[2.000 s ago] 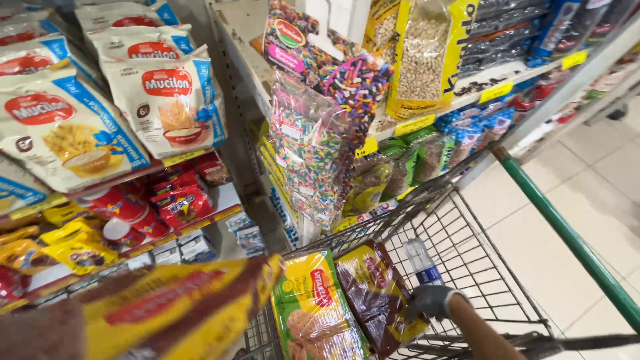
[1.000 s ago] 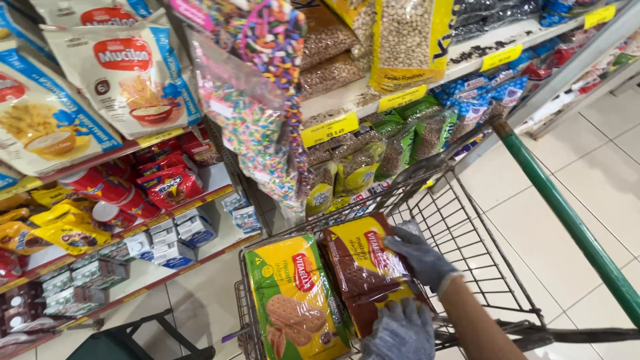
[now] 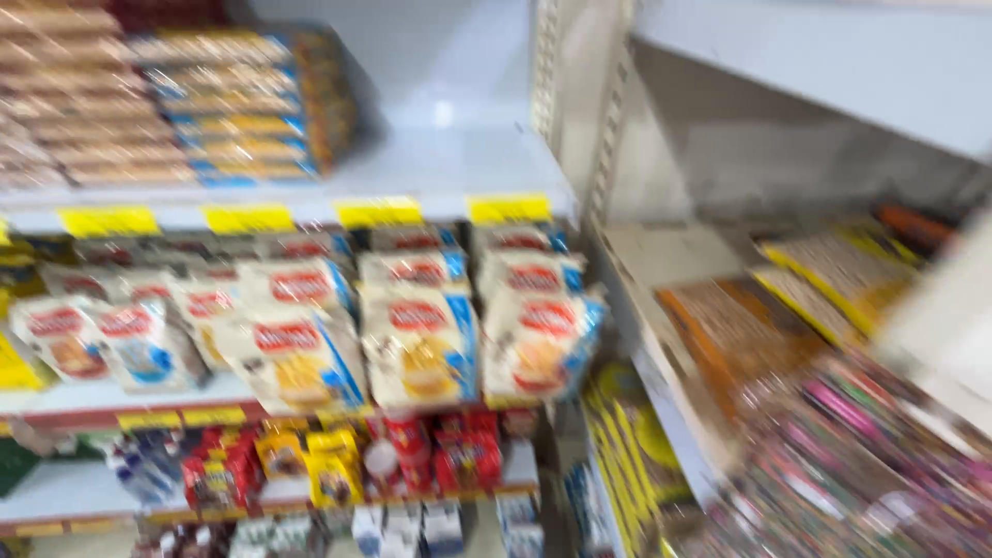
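Neither of my hands shows in the head view now, which is blurred. Ahead stands a store shelf with rows of white Mucilon cereal pouches (image 3: 418, 349). Above them, on the upper shelf, lie stacked packs in blue and yellow wrapping (image 3: 232, 108) beside a tall pile of pinkish-beige packs (image 3: 85, 108). Hanging bags of colored sprinkles (image 3: 845, 465) fill the lower right. The cart and the cracker packs are out of view.
A lower shelf holds red pouches (image 3: 469, 453), yellow pouches (image 3: 333, 465) and small cartons (image 3: 442, 531). At the right, a shelf bears orange-and-brown bags (image 3: 736, 333). A white perforated upright (image 3: 581, 101) stands between the shelving units.
The view has swung up and left to the shelves. Both gloved hands, on or beside the brown cracker pack in the cart one second ago, have left the view along with the cart.
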